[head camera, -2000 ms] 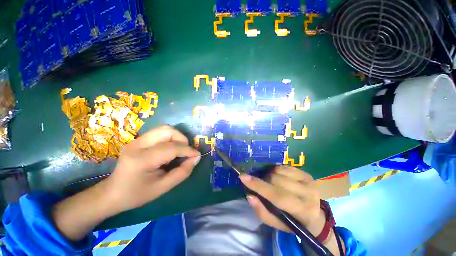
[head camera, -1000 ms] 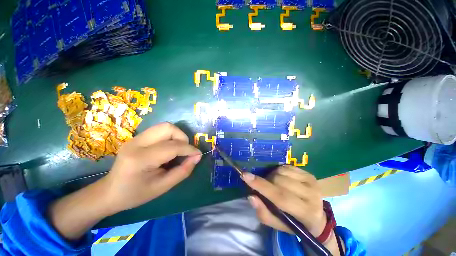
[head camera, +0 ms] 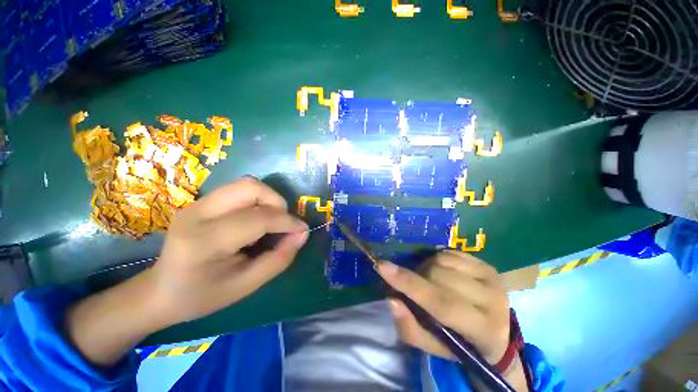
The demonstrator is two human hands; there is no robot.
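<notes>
A blue PCB panel (head camera: 425, 180) lies on the green mat in front of me, with three orange flex cables sticking out on each side. My left hand (head camera: 229, 249) pinches thin solder wire (head camera: 318, 226) between thumb and fingers. Its end reaches the panel's left edge by the lower-left flex cable (head camera: 312, 205). My right hand (head camera: 451, 306) grips the black soldering iron (head camera: 444, 334) like a pen. The iron's tip is at the same left-edge spot, at the end of the wire. My right fingers cover part of the bottom row of boards.
A pile of loose flex cables (head camera: 145, 180) lies at left. A stack of blue panels (head camera: 115, 50) is at upper left. Orange tabs (head camera: 406, 10) show at the top edge. The fume fan (head camera: 624, 46) and white tub (head camera: 666, 164) are at right. Another person's blue sleeve shows at the right edge.
The view has shifted, so the fan, tub and top tabs sit nearer the picture's edges. Both hands keep the wire and iron at the same spot on the panel.
</notes>
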